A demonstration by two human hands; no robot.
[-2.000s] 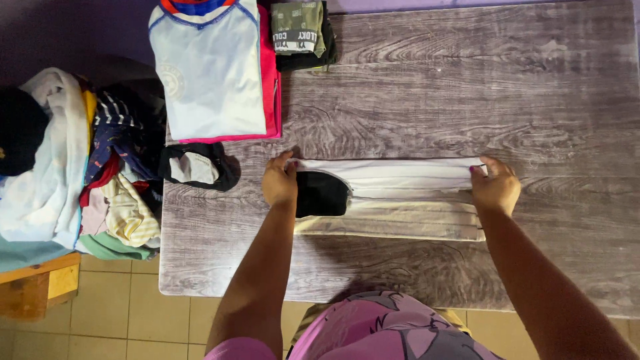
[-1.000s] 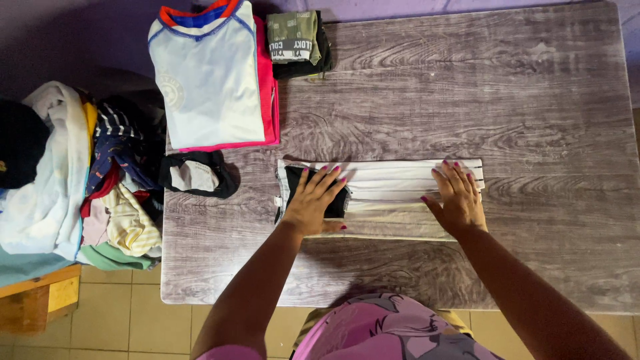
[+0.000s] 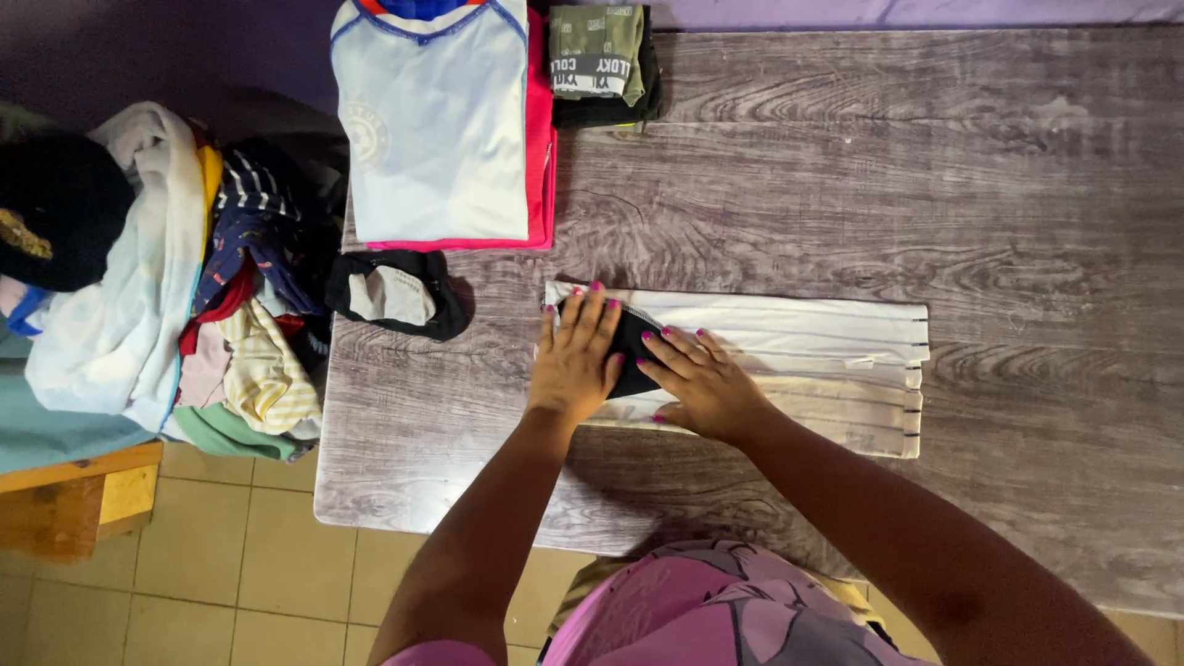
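A folded white and cream garment with dark stripes (image 3: 832,370) lies flat as a long strip on the wood-patterned table (image 3: 1045,398). Near its left end a black part (image 3: 631,365) shows, with stitching along its curved edge. My left hand (image 3: 575,356) rests palm down on the left end of the garment, fingers a little apart. My right hand (image 3: 710,387) lies flat just to the right of it, its fingertips on the black part. Neither hand grips the cloth.
Folded shirts (image 3: 444,139) are stacked at the table's upper left, beside folded olive and black underwear (image 3: 597,55). A black bundle with a grey piece (image 3: 398,294) lies below the shirts. Heaped clothes (image 3: 120,277) fill the far left, off the table, above a wooden piece of furniture (image 3: 79,504).
Both hands held the garment's upper edge at its two ends, then lay flat on it with fingers apart. My right hand has since moved left, close to my left hand.
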